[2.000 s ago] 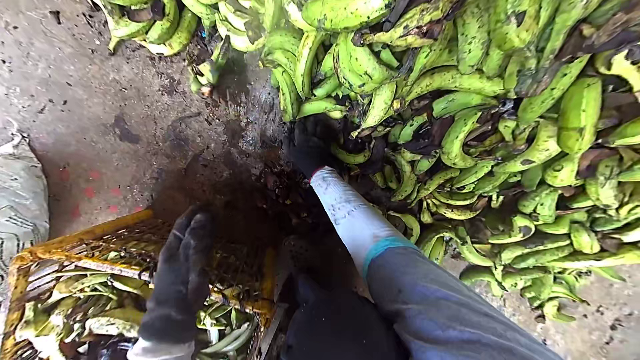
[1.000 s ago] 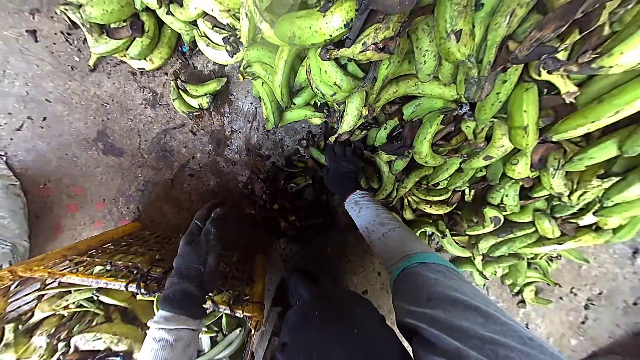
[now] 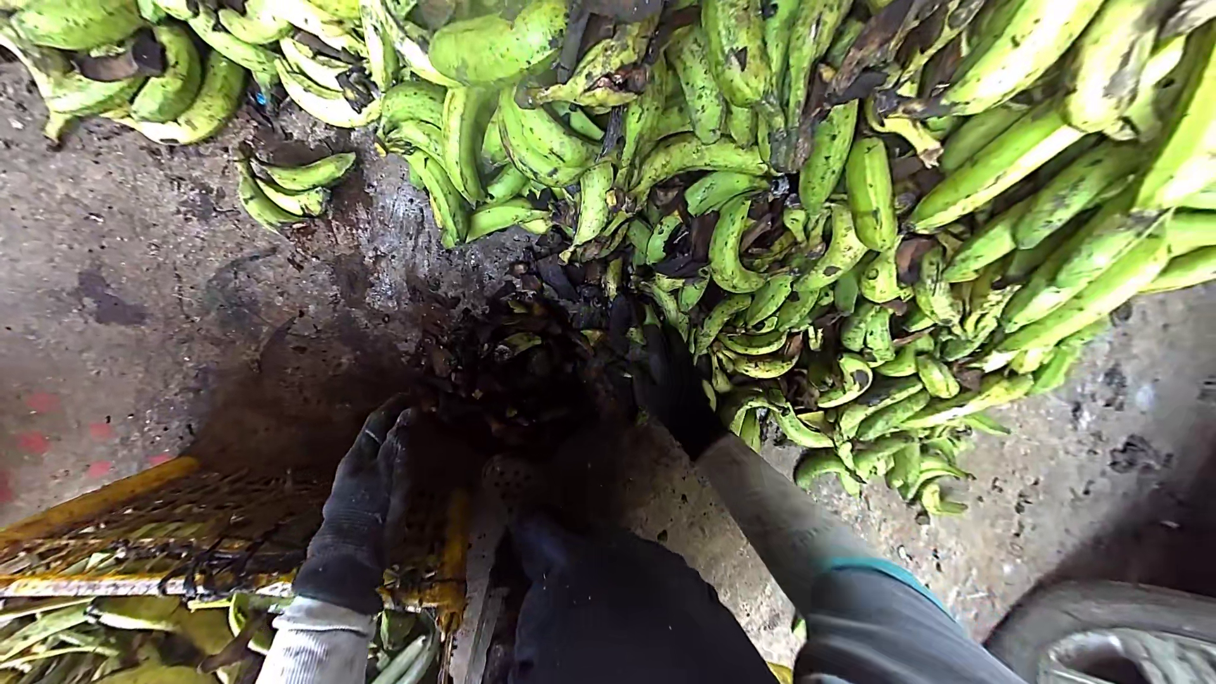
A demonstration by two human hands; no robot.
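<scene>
A large pile of green plantains (image 3: pixel 741 237) spreads over the concrete floor. My right hand (image 3: pixel 670 385), in a black glove, reaches to the pile's near left edge; its fingers are dark against dark scraps, so a grip cannot be made out. Dark dry peel and leaf debris (image 3: pixel 522 361) lies on the floor between my hands. My left hand (image 3: pixel 375 456), in a dark glove with a pale cuff, hovers by the debris, beside a yellow-framed crate (image 3: pixel 104 499). Its fingers lie close together and nothing shows in them. Green plantains and peels (image 3: pixel 123 627) fill the crate.
A small plantain cluster (image 3: pixel 294 185) lies apart on the concrete floor (image 3: pixel 190 285) at upper left, below another heap of plantains (image 3: pixel 171 85). At lower right stands a grey round object, perhaps a tyre (image 3: pixel 1092 632). My dark-clothed legs are at bottom centre.
The small plantain cluster now lies apart from the heap, as it did one second ago. My right hand has moved down along the pile's edge. My left hand stays by the crate.
</scene>
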